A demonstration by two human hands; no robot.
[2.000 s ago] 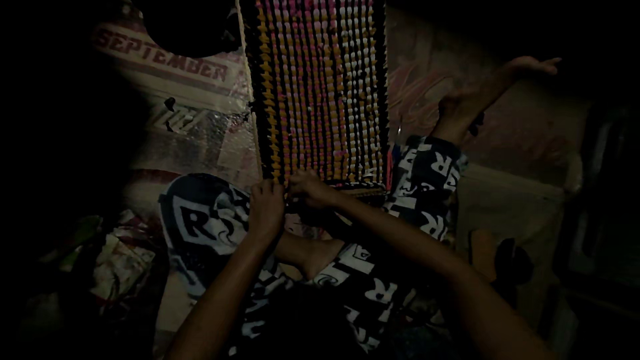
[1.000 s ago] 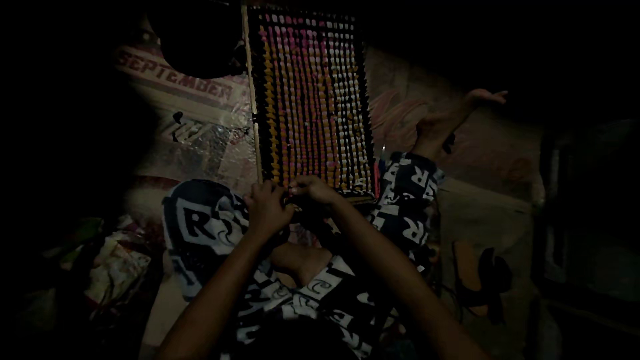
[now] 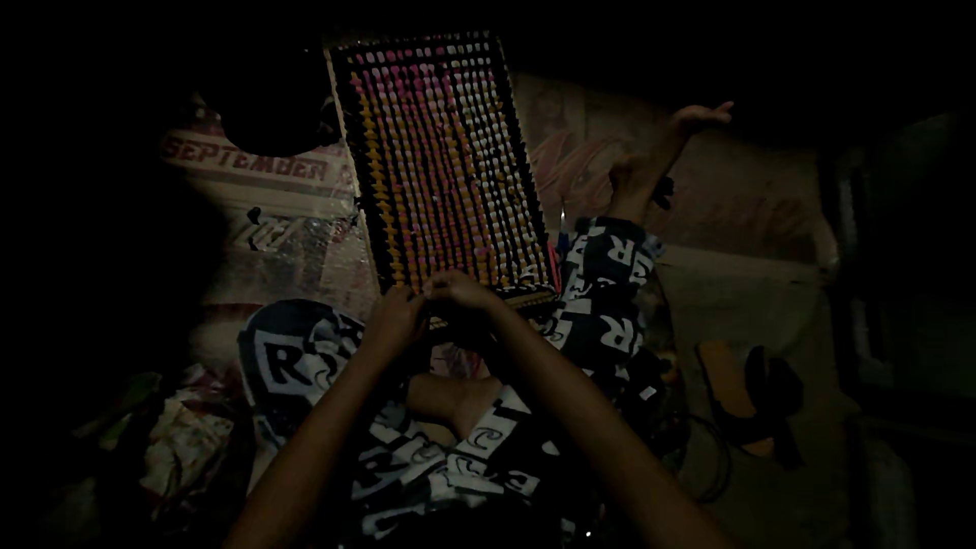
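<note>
A long rectangular frame strung with rows of pink, orange, white and black woven material [image 3: 442, 168] lies before me, its near end close to my lap. At that near edge, left of its middle, my left hand [image 3: 398, 313] is bent with its fingers curled at the border. Touching or nearly touching it, my right hand [image 3: 457, 291] has thumb and fingertips brought together over the same edge. The scene is very dark, so whatever lies between the fingertips cannot be made out.
My patterned trousers [image 3: 290, 358] cover crossed legs on both sides of the frame's near end. Printed sheeting [image 3: 259, 164] covers the floor. A pair of sandals [image 3: 728, 381] lies at the right, crumpled wrappers [image 3: 191, 442] at the left. A bare foot [image 3: 698, 116] shows at upper right.
The view has shifted, and more of the frame's far end shows. Both hands stay close together at the near edge.
</note>
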